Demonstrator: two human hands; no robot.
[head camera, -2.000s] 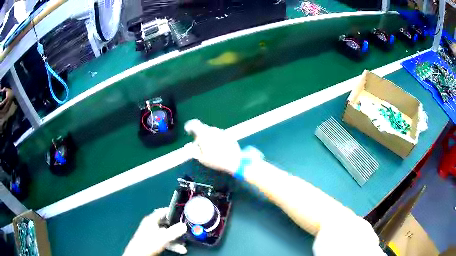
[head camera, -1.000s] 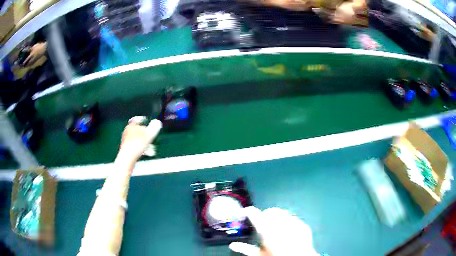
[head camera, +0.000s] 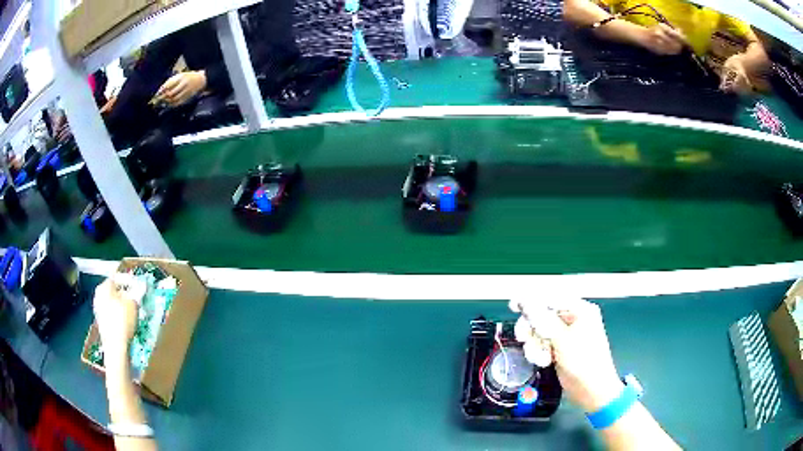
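A black housing lies on the bench near the front. It holds a round silver part, red wires around it and a blue cylinder. My right hand, with a blue wristband, is over its upper right side, fingers bent together; whether they grip anything is unclear. My left hand is in the open left carton, over green circuit boards. Its fingertips are blurred, so what they touch cannot be told.
A white rail separates bench and green conveyor, which carries similar units. A ribbed pale piece and a carton edge are at right. A grey post rises behind the left carton. Other people's hands show across the conveyor.
The view has turned left. My left hand has gone from the housing, across the conveyor edge, into the left carton. My right hand has come back from the conveyor side to the housing.
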